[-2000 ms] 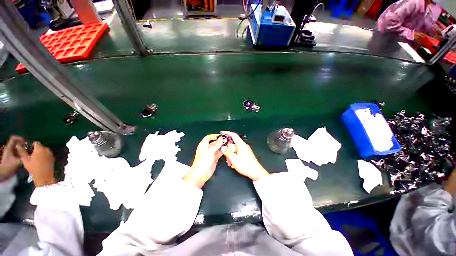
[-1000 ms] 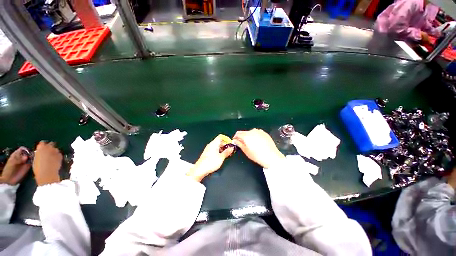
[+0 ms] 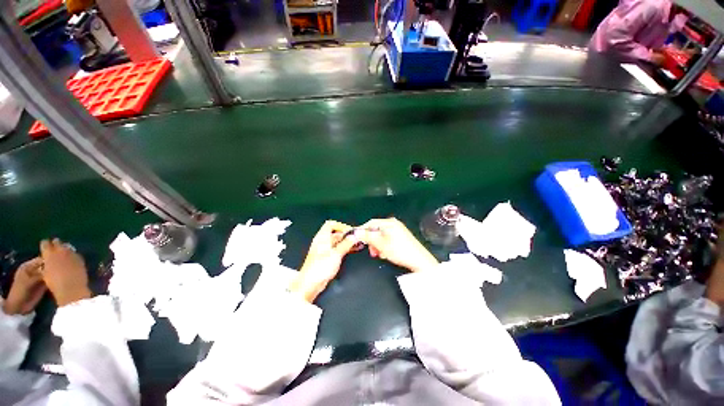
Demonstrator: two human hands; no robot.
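Note:
A small dark, glossy workpiece [image 3: 354, 238] is held between my two hands at the centre, mostly hidden by the fingers. My left hand [image 3: 324, 255] grips it from the left. My right hand [image 3: 393, 244] pinches at it from the right, with something small and whitish at the fingertips, perhaps a wipe. The fingertips of both hands meet. A clear squat dispenser bottle [image 3: 440, 225] stands just right of my right hand, beside loose white wipes [image 3: 502, 231].
More wipes [image 3: 181, 289] and a second bottle [image 3: 171, 241] lie left. A blue bin [image 3: 586, 204] with wipes and a heap of workpieces [image 3: 663, 230] are right. Single workpieces [image 3: 268, 185] [image 3: 421, 171] lie beyond. A neighbour's hands [image 3: 51, 273] are left; a grey post slants down there.
My right hand has come down and closer to my left hand around the workpiece. The single workpieces on the belt have shifted slightly to the right in view. The neighbour's hands have moved.

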